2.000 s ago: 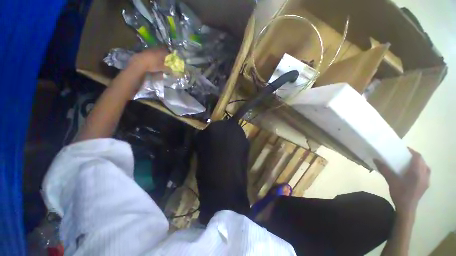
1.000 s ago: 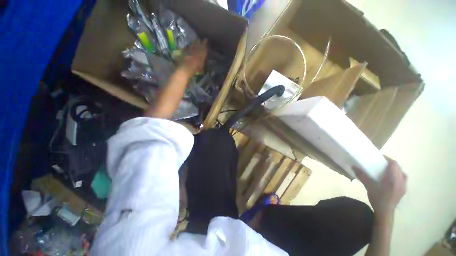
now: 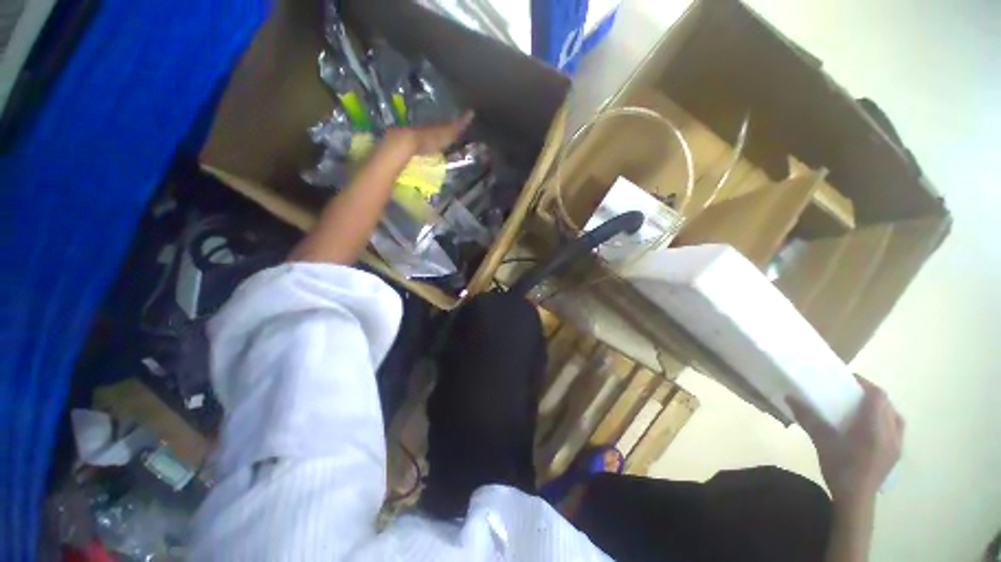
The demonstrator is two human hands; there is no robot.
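Note:
My left hand (image 3: 423,137) is inside the open parts carton (image 3: 258,203), over the silver packets (image 3: 415,250). Its fingers are stretched out; whether they hold a packet I cannot tell. Yellow-marked packets (image 3: 423,173) lie just below the hand. My right hand (image 3: 862,434) grips the lower right end of a thick white foam block or flat box (image 3: 746,318). The block's other end rests at the near edge of the second carton (image 3: 878,253).
A pale looped cable (image 3: 689,165) and a white label or box (image 3: 631,214) are in the second carton. A black hose (image 3: 582,247) curves between the cartons. A wooden pallet (image 3: 637,406) lies below. Blue material (image 3: 143,176) hangs at left, above scattered bags and scraps.
My left hand has moved rightwards and further into the carton from two seconds ago, and its fingers are more stretched. My right hand still holds the white block. The view has shifted slightly.

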